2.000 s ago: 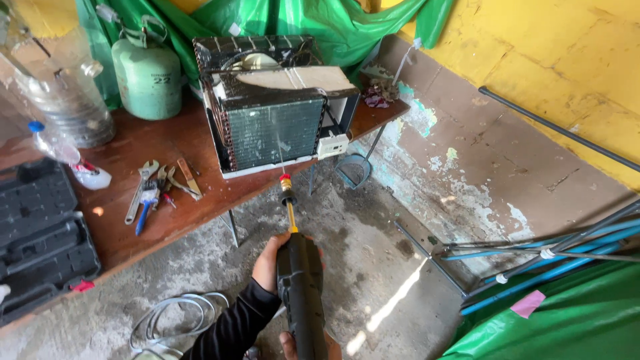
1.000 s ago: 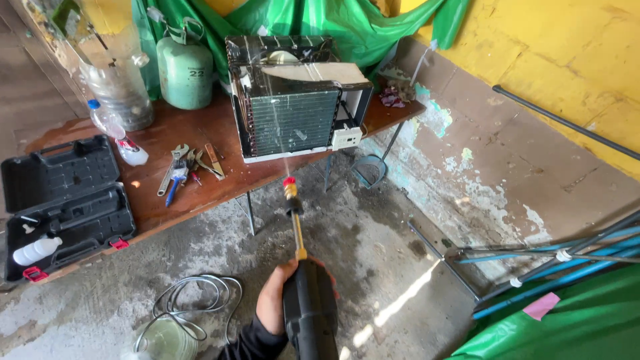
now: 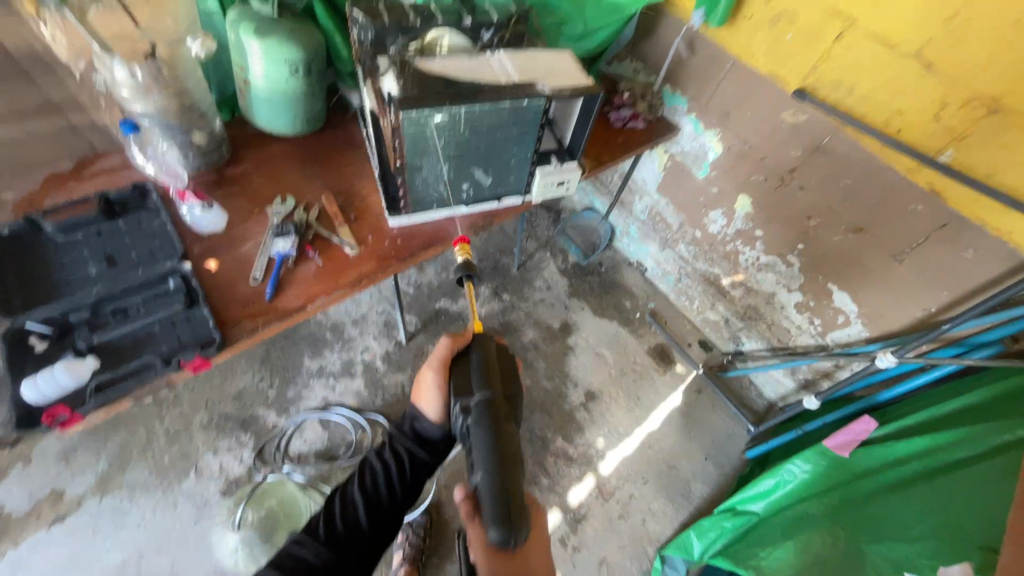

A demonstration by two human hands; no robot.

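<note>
Both hands are on a black handheld pressure washer gun [image 3: 488, 432] with a brass-coloured lance and a red nozzle tip [image 3: 462, 241]. My left hand [image 3: 436, 376] grips the front of its body. Farther back, my right hand [image 3: 508, 532] is around the rear grip, partly hidden by the body. A thin water jet runs from the nozzle to the finned coil [image 3: 472, 152] of a window air conditioner, which stands at the edge of a wooden table [image 3: 344, 280]. A cardboard piece [image 3: 512, 68] lies on top of the unit, and a white control box [image 3: 556, 182] is at its lower right corner.
Left on the table are an open black tool case [image 3: 88, 296], adjustable wrenches [image 3: 272, 232], a blue-handled brush [image 3: 276, 272], a plastic bottle [image 3: 152, 152] and a green refrigerant cylinder [image 3: 280, 72]. A coiled hose [image 3: 320, 432] lies on the floor. Blue pipes [image 3: 920, 392] and green sheeting [image 3: 880, 480] stand at right.
The right hand now shows at the rear of the washer gun; one second ago it was out of sight. The view has shifted. The jet still meets the coil.
</note>
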